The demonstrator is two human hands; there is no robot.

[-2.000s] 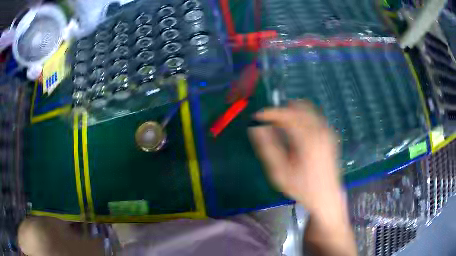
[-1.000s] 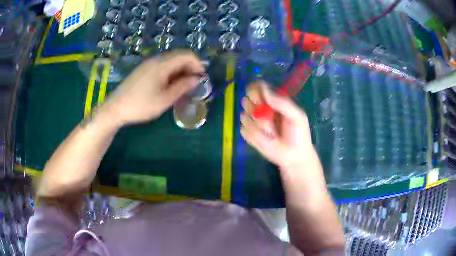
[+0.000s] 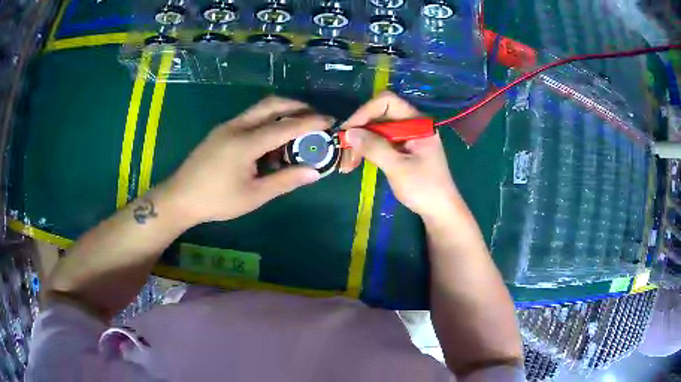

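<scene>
My left hand (image 3: 250,160) holds a round unit (image 3: 313,149) between thumb and fingers, its black and silver rings and grey centre facing up. My right hand (image 3: 407,153) holds a red test probe (image 3: 399,129) with a red wire running off to the upper right. The probe's tip is at the right rim of the unit. A gold-brown rim shows just under the unit; the rest of that disc is hidden by the unit and my fingers.
A filled blister tray (image 3: 313,66) with rows of round units lies at the top. A clear ribbed tray (image 3: 582,201) lies at the right. A dark red pad (image 3: 475,119) is beside it. Stacked trays (image 3: 597,328) stand below the bench edge at lower right.
My left hand has brought the round unit right and down over the gold-brown disc. My right hand has moved the red probe to the unit's rim. The view has shifted.
</scene>
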